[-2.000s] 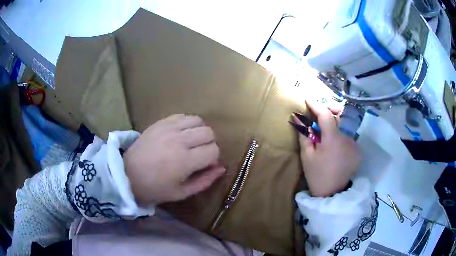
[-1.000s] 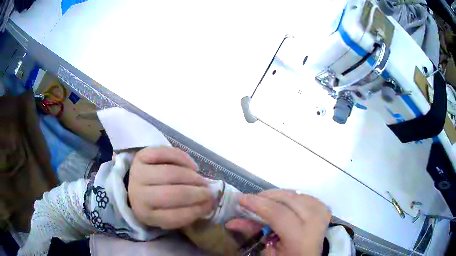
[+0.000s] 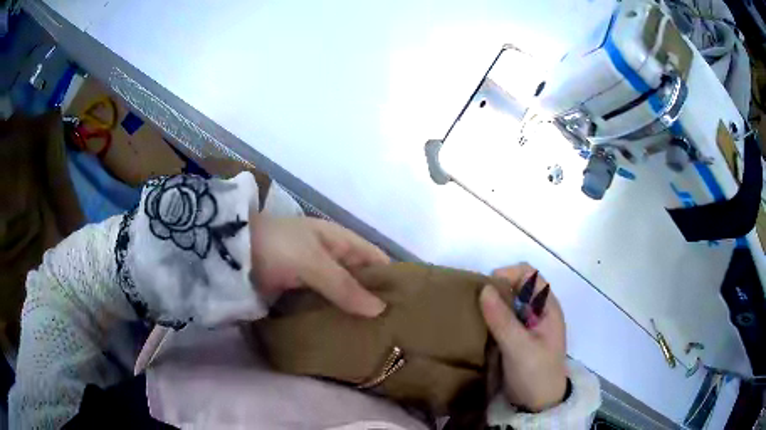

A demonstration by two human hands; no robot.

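Observation:
The brown garment panel [image 3: 420, 315] is bunched and folded over the table's front edge and my pink-clothed lap. A short stretch of its metal zipper [image 3: 386, 368] shows near the lower middle, curved. My left hand [image 3: 323, 262] holds the panel's left part, thumb on top of the cloth. My right hand [image 3: 533, 353] grips the panel's right end with the thumb on top. The thread snips [image 3: 532, 301] stick out of my right hand, dark blades pointing up. The lower part of the panel is cut off by the picture's bottom edge.
The sewing machine head [image 3: 626, 84] stands at the upper right, its lamp lit over the needle plate [image 3: 512, 134]. A thin brass-coloured tool [image 3: 664, 346] lies at the right. Scissors with red and yellow handles [image 3: 94, 126] lie on cardboard at the left. The ruler-marked table edge [image 3: 168, 113] runs diagonally.
The panel came off the machine bed toward my lap and was folded. A white layer held between my hands a second ago has given way to the brown side with the zipper.

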